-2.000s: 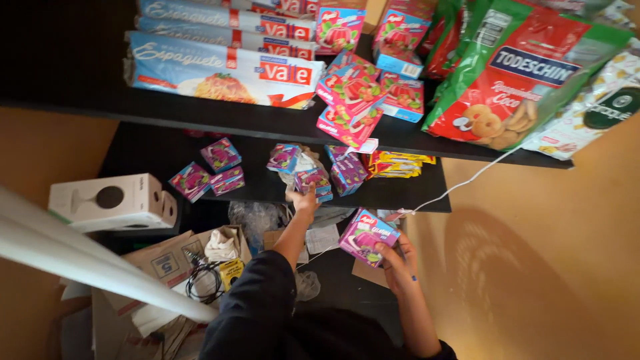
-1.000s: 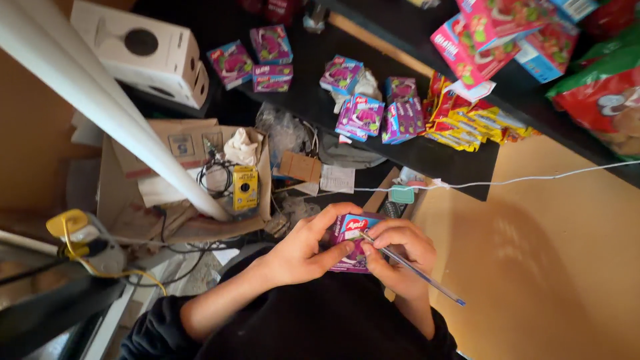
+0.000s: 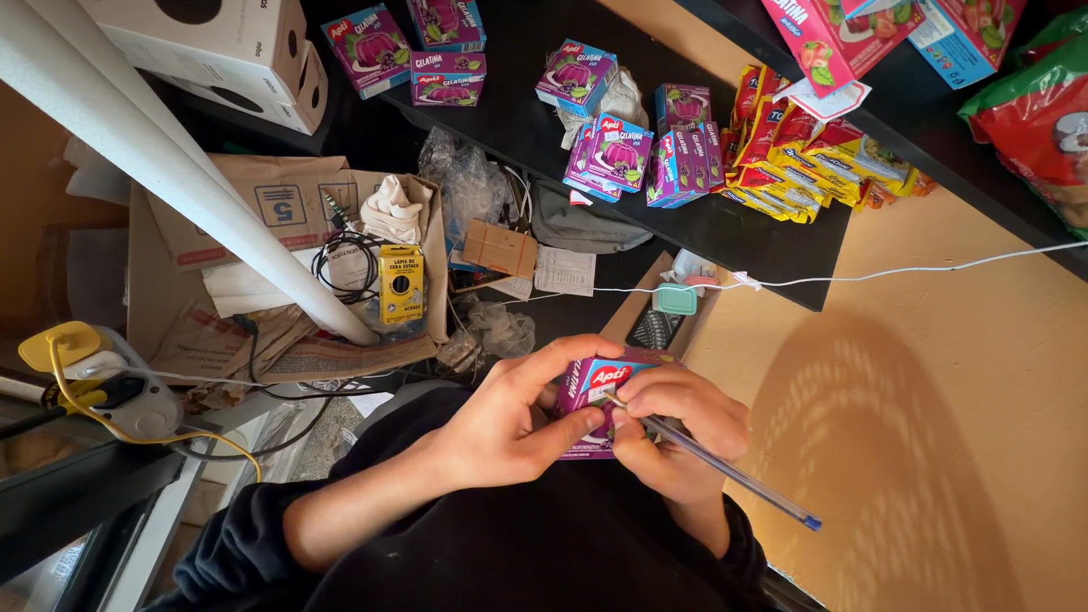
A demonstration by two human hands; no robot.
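Observation:
My left hand [image 3: 527,416] grips a purple Apti gelatin box [image 3: 595,425] by its left side, with the thumb on its front. Between the fingers of my right hand [image 3: 680,416] is a clear ballpoint pen [image 3: 731,467]; its tip end is at a small white sticker [image 3: 602,391] on the box, and its blue-capped end points down to the right. The right fingers also touch the box. More purple gelatin boxes lie on the black shelf, among them a group at the left [image 3: 370,49] and a stack [image 3: 618,153] near the middle.
Yellow and red packets [image 3: 786,161] lie on the black shelf [image 3: 765,263]. A white cord [image 3: 892,274] crosses in front. Strawberry-picture boxes [image 3: 850,42] sit on the upper shelf. At the left are a white pole [image 3: 195,178], an open cardboard box [image 3: 433,280] and a power adapter [image 3: 140,404] with cables.
My left hand has left the boxes on the shelf and come down to the held box. My right hand, which held a box two seconds ago, now holds a pen against it. The view has shifted.

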